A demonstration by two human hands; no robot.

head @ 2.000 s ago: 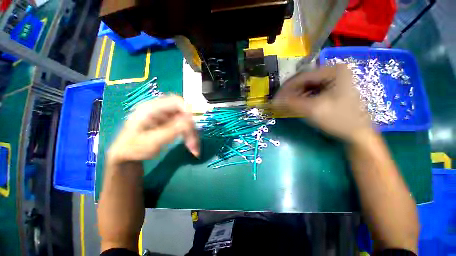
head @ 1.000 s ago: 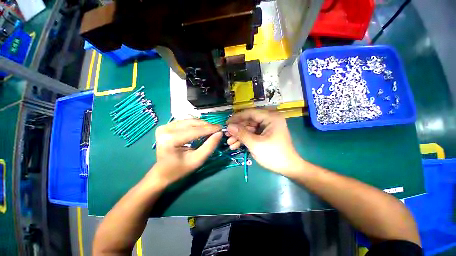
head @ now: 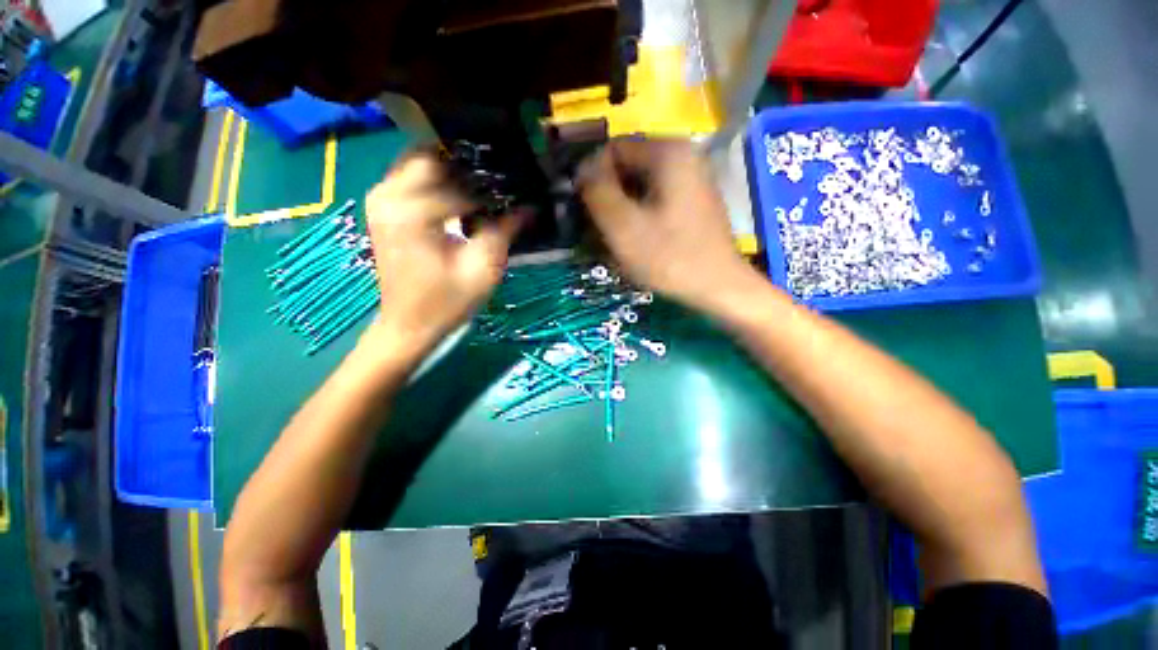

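My left hand (head: 438, 248) and my right hand (head: 667, 222) are raised at the mouth of the dark crimping press (head: 419, 45), one on each side of its die area. Both are blurred, and any wire or ring terminal between the fingers cannot be made out. A loose heap of green wires with ring terminals (head: 559, 368) lies on the bench below and between my hands. A neater pile of green wires (head: 318, 279) lies to the left, partly behind my left hand. The blue terminal tray (head: 1029, 273) full of silver ring terminals is at the right.
A left blue bin (head: 159, 381) stands beside the bench's left edge. A red bin (head: 851, 48) is behind the tray. A rear blue bin (head: 299, 117) is at the upper left. A lower right blue bin (head: 1092, 495) stands beside the bench. The pale press frame (head: 758, 57) rises behind my right hand.
My hands were together over the loose heap; they have moved up and forward to the press mouth and apart. The loose heap is more exposed. The view has shifted slightly.
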